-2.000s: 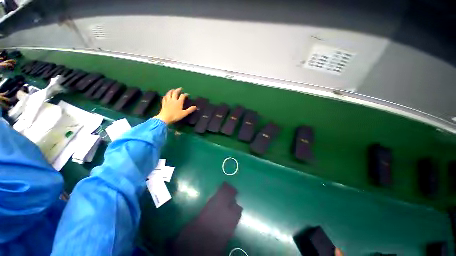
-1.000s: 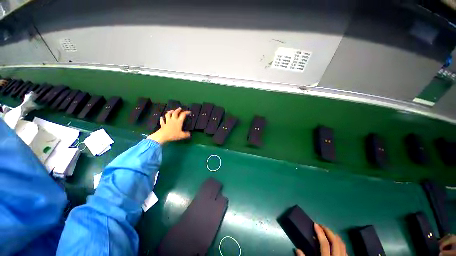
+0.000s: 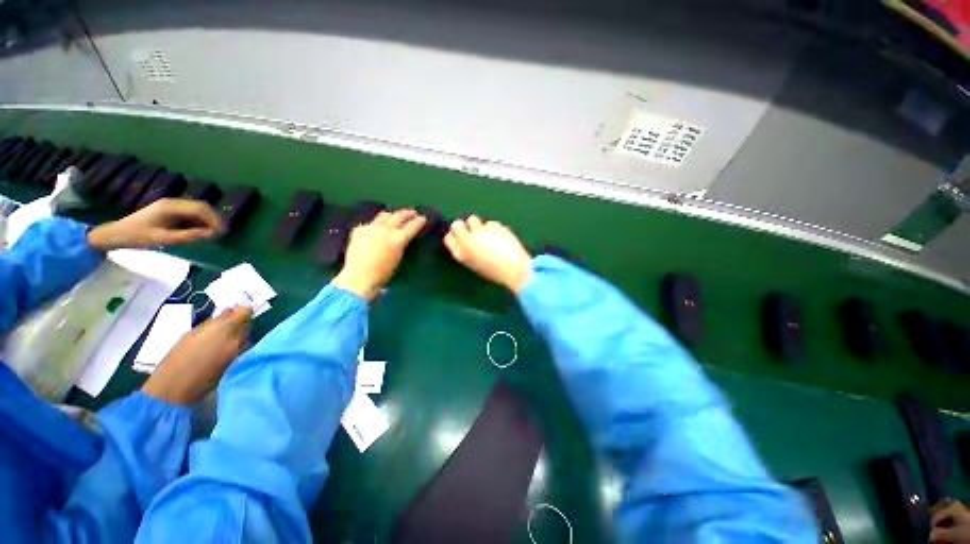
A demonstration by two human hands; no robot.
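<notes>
My left hand (image 3: 378, 253) reaches over the row of black box pieces on the green belt, its fingers on or just above the boxes. My right hand (image 3: 487, 251) is beside it, fingers bent down over dark boxes that it partly hides. Whether either hand grips a box cannot be told. A black box piece (image 3: 299, 217) with small gold marks lies left of my hands, and another black box (image 3: 682, 308) lies to the right. A flat black blank (image 3: 479, 468) lies on the green bench below my hands.
A neighbour's hands (image 3: 160, 224) are at the left, over white cards (image 3: 236, 287) and sheets. Pale rings (image 3: 502, 349) lie on the bench, with white cards (image 3: 365, 420) beside my left sleeve. More boxes (image 3: 899, 497) and another person's hand (image 3: 949, 523) are at the lower right. A grey panel (image 3: 404, 117) stands behind.
My right hand has moved from the box at the lower right up to the belt beside my left hand. That box is no longer seen there. The neighbour's hands have come into view at the left.
</notes>
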